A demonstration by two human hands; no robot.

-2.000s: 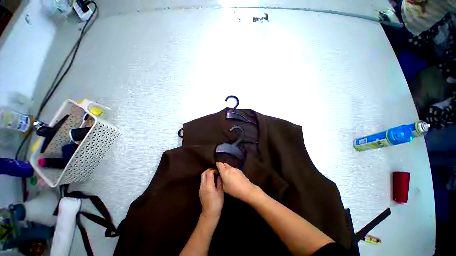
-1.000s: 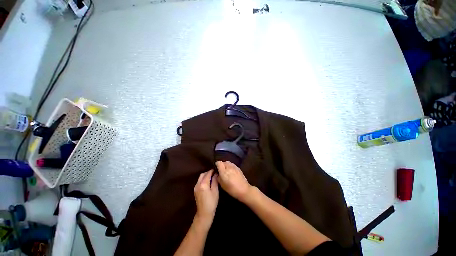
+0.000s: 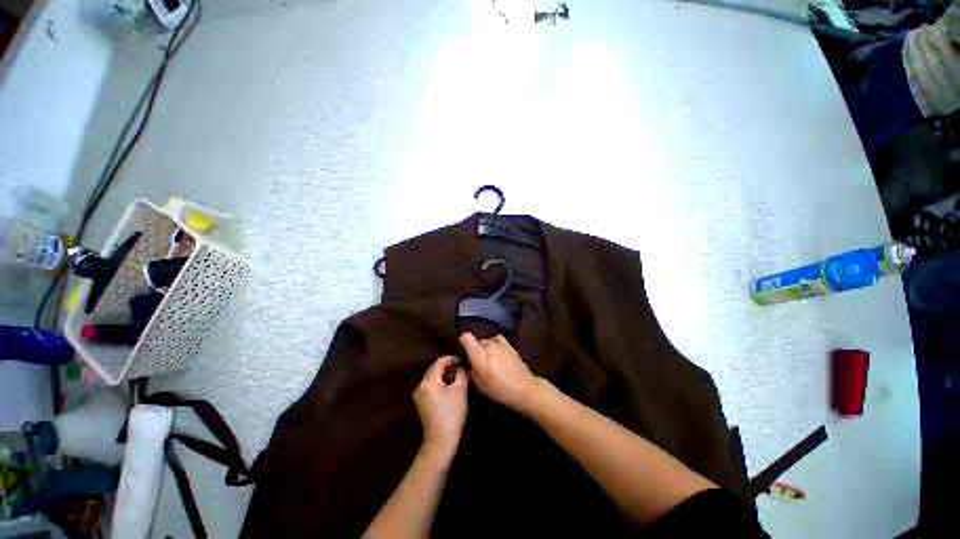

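Observation:
Two dark brown vests lie overlapped on the white table, each on a black hanger. The upper vest [image 3: 358, 405] has its hanger [image 3: 487, 307] at the neckline. The lower vest [image 3: 621, 326] shows behind and to the right, with its hanger hook [image 3: 490, 197] above the collar. My left hand [image 3: 442, 400] and my right hand [image 3: 499, 371] are bare and pinch the upper vest's front edge just below its neckline. Any button between the fingers is hidden or too small to tell.
A white perforated basket [image 3: 195, 305] with dark items stands at left, near bottles and black cables. Blue-green spray cans [image 3: 832, 276] and a red thread cone [image 3: 850, 382] lie at right. A dark strap [image 3: 790, 461] and a small orange-white item [image 3: 785, 492] are near the right table edge.
Both hands stay at the neckline with small finger shifts. My left hand has moved slightly to the right since one second ago, and its fingertips have curled more. The vests lie nearly as before.

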